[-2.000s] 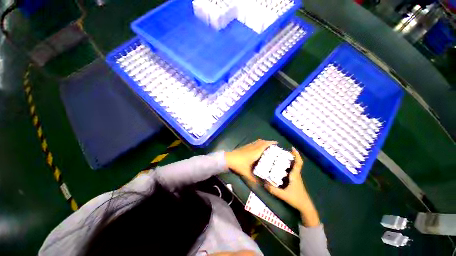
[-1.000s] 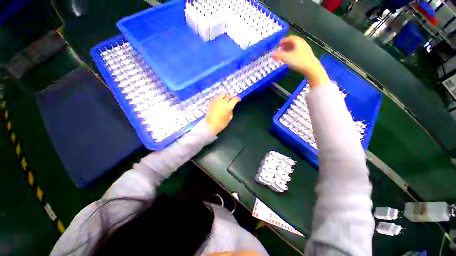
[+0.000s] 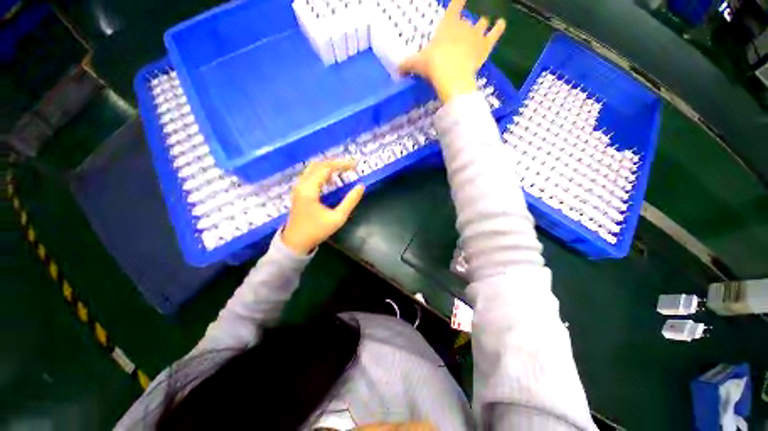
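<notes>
White power adapters (image 3: 337,29) stand pins up at the back of the upper left tray (image 3: 261,93), whose front part shows bare blue floor. My right hand (image 3: 455,52) is at the right edge of this group, fingers spread, thumb at the nearest units; no unit is seen held. My left hand (image 3: 318,206) is open and empty over the front edge of the lower left tray (image 3: 195,240), which is full of white units. The right tray (image 3: 581,240) holds rows of adapters, with bare floor at its back right. The adapter group on the bench is mostly hidden behind my right sleeve.
At the right lie two loose adapters (image 3: 679,304) beside a whitish bottle (image 3: 739,297). A blue tissue box (image 3: 721,396) is at the lower right. Part of a red-marked label sheet (image 3: 461,315) shows at the bench edge. Yellow-black tape (image 3: 80,316) runs along the floor at left.
Both hands let go of the adapter group and left it on the bench. My right hand has reached up to the upper left tray's adapters; my left hand has moved left over the lower tray.
</notes>
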